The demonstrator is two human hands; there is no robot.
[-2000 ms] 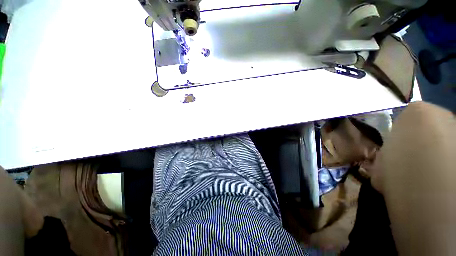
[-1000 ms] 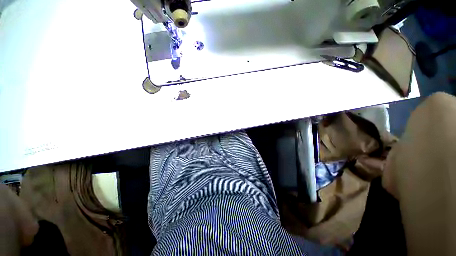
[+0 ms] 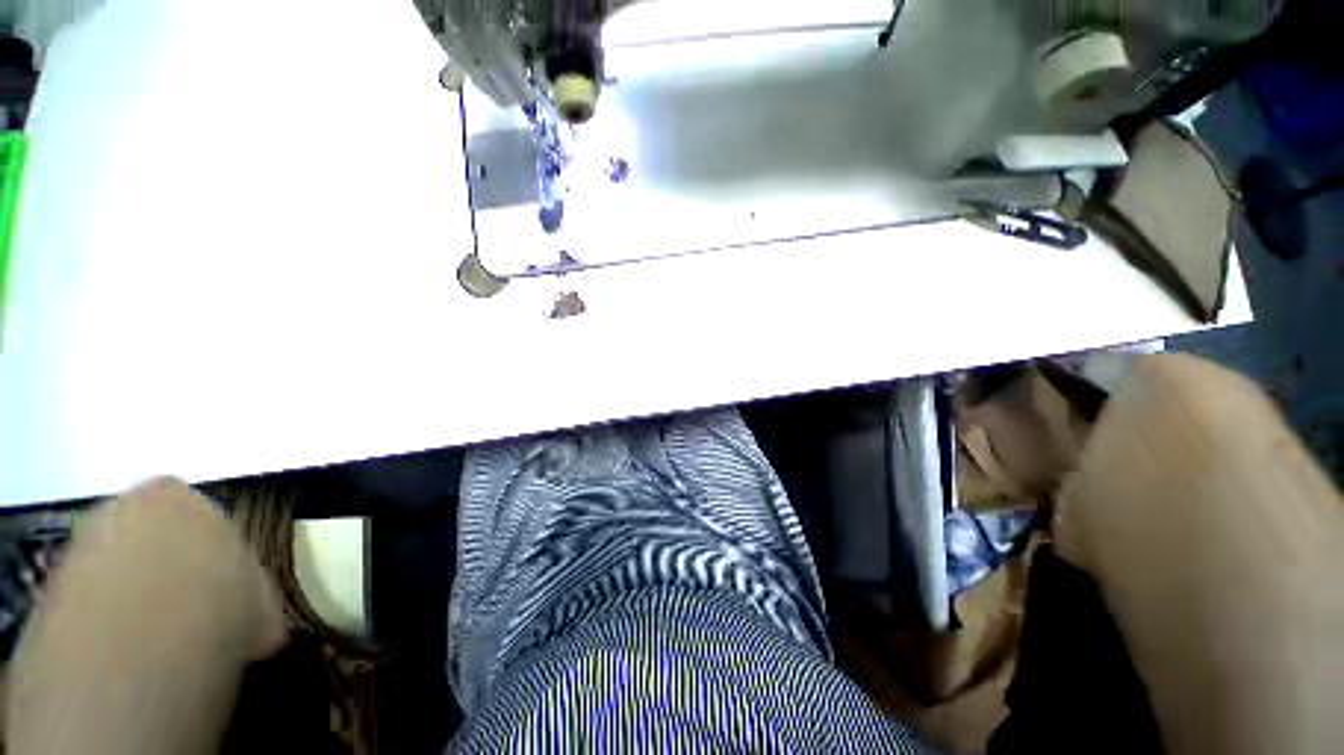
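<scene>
My left hand and forearm [image 3: 148, 612] are a bare, blurred shape at the table's lower left edge, in front of brown cloth [image 3: 263, 531] hanging there; the fingers cannot be made out. My right arm [image 3: 1194, 516] is bent at the right, over the bin area, its hand end near brown cloth [image 3: 1017, 431]; the fingers are not distinct and a grip cannot be told. The sewing machine's needle area [image 3: 553, 170] is lit, with no cloth under it.
A small brown scrap [image 3: 566, 305] lies before the needle plate. Dark snips [image 3: 1044, 229] lie at the bed's right end, beside brown pieces [image 3: 1179, 214] at the table corner. A bin's pale rim [image 3: 921, 502] and a blue-white patterned thing [image 3: 985, 546] are below. A green edge [image 3: 11, 192] shows far left.
My left arm has come up and inward to the table edge, covering much of the hanging brown cloth. My right arm has moved inward over the brown cloth. The view has shifted slightly.
</scene>
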